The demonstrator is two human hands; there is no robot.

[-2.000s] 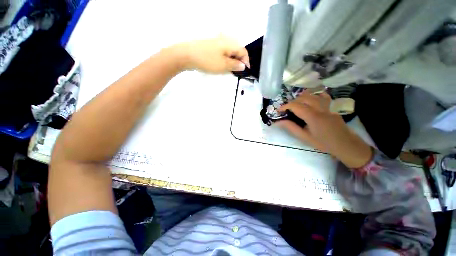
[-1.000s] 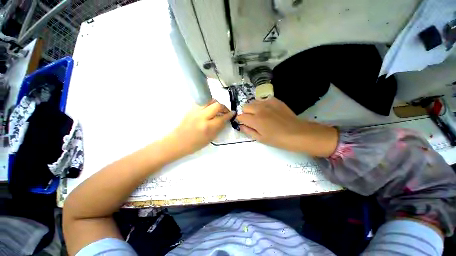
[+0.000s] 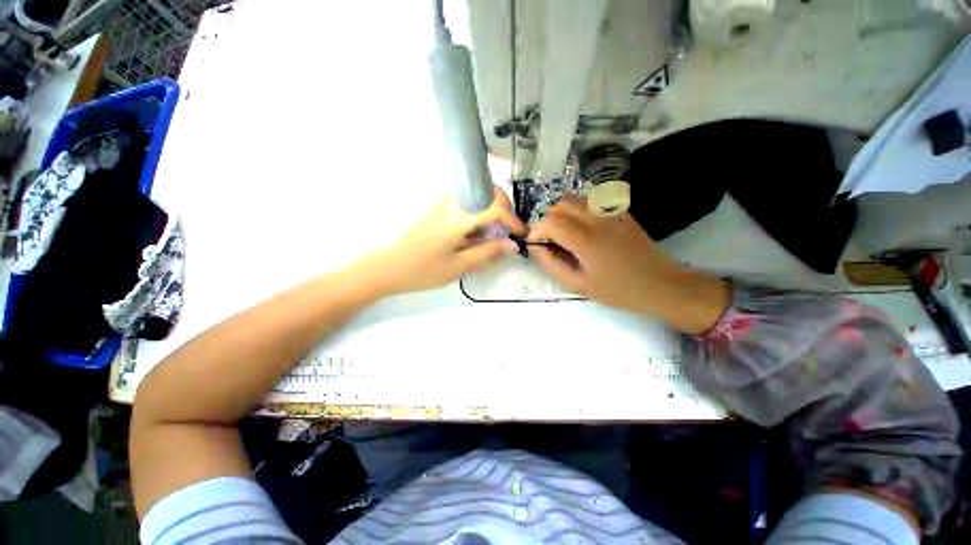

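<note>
A narrow black edge (image 3: 521, 244) lies between my fingertips just in front of the needle area. My left hand (image 3: 453, 243) pinches it from the left and my right hand (image 3: 602, 256) holds it from the right, fingertips almost touching. White-and-black floral fabric (image 3: 545, 194) shows behind my right fingers, under the machine head. Large black fabric (image 3: 745, 170) lies behind and right of my right hand. The needle and presser foot are hidden by the lamp tube, head and fingers.
The off-white sewing machine head (image 3: 596, 64) stands over the work, with a grey-white lamp tube (image 3: 460, 128) at its left. A blue basket (image 3: 165, 138) of black and floral pieces is at left. Dark-handled scissors (image 3: 939, 309) lie far right. White paper (image 3: 905, 133) hangs at right.
My left hand has come from the black cloth left of the lamp down to the fabric edge by my right hand. Since one second ago both hands stay close together there; the view has shifted slightly.
</note>
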